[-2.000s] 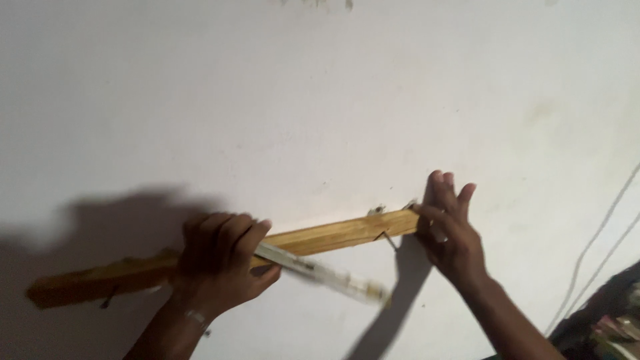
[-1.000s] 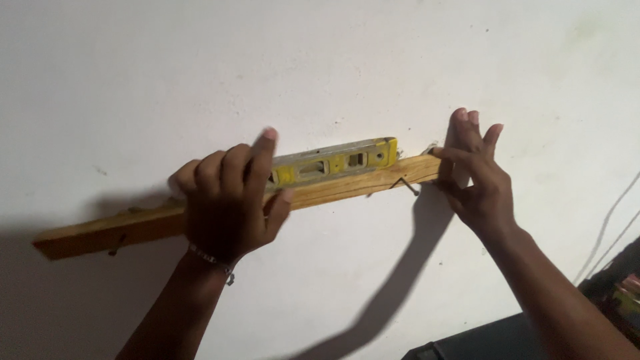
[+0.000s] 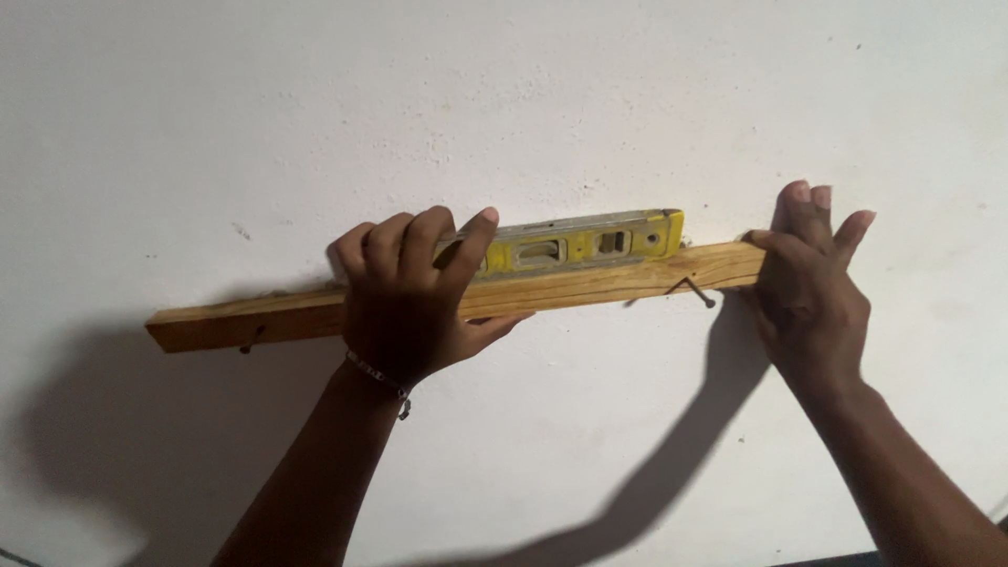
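A wooden batten [image 3: 567, 288] lies against the white wall, its right end a little higher in the view. On its upper edge rests a yellow and grey spirit level [image 3: 583, 244]. My left hand [image 3: 409, 299] wraps over both, fingers on the level and thumb under the batten; it hides the level's left part. My right hand [image 3: 819, 291] grips the batten's right end between thumb and forefinger, the other fingers raised against the wall. A bent nail [image 3: 699, 293] sticks out of the batten near the right hand, and another nail [image 3: 252, 340] near its left end.
The painted wall [image 3: 551, 118] fills most of the view and has small chips and marks. Shadows of the arms and batten fall on it. A dark edge [image 3: 835, 559] shows at the bottom right.
The level, slanting down across the front of the batten two seconds ago, now lies along its top edge, under my left hand. My right hand has stayed at the batten's right end.
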